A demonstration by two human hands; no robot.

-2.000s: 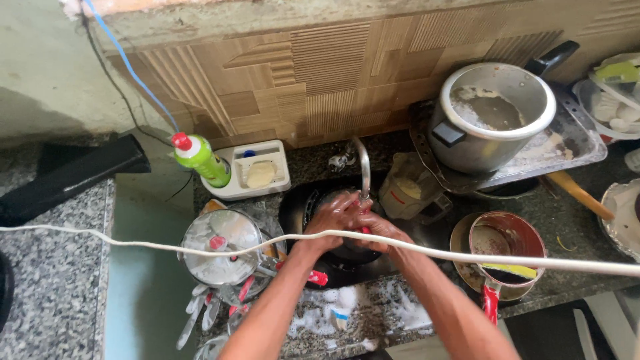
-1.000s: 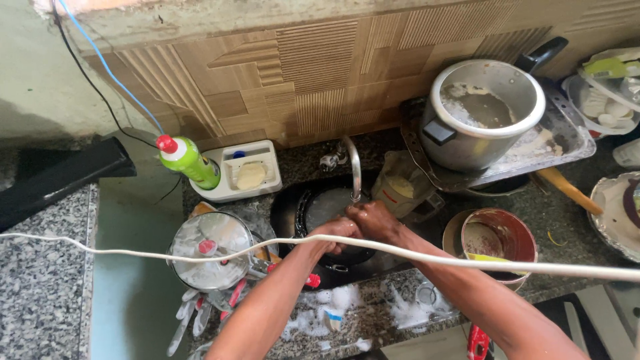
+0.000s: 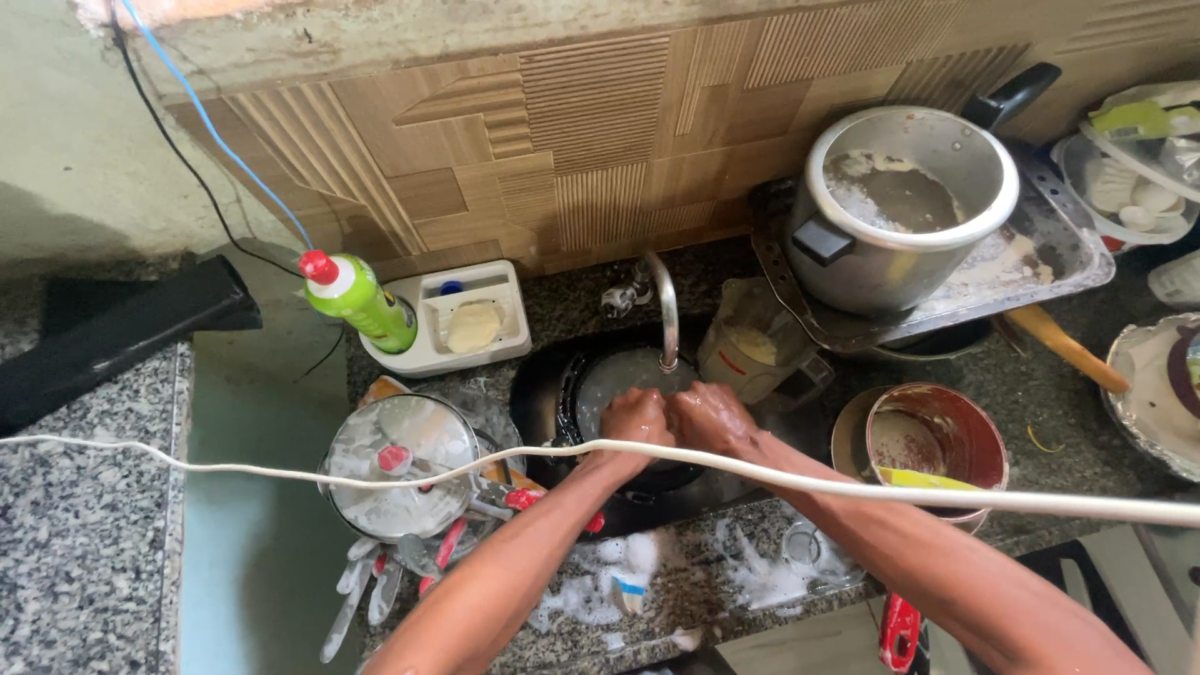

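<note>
My left hand (image 3: 637,418) and my right hand (image 3: 714,420) are side by side under the curved metal faucet (image 3: 667,314), over the black sink (image 3: 536,398). Both have curled, wet fingers; whether anything small is inside them is hidden. Beneath them a dark round pan (image 3: 570,398) holds cloudy water. A clear plastic jug (image 3: 741,361) stands right of the faucet. Left of the sink a soapy lid with a red knob (image 3: 398,502) rests on a pot, beside soapy cutlery (image 3: 352,595).
A green detergent bottle (image 3: 361,305) stands by a white soap tray (image 3: 516,323). A pressure cooker (image 3: 900,211) sits on a metal baking tray (image 3: 1078,258). A red saucepan (image 3: 984,436) is at right. A white cable (image 3: 337,482) crosses in front of my forearms. Suds (image 3: 581,600) cover the counter's front edge.
Two seconds ago my hands were closer together, just below the faucet. They now show as two separate curled fists, and more of the round pan is visible.
</note>
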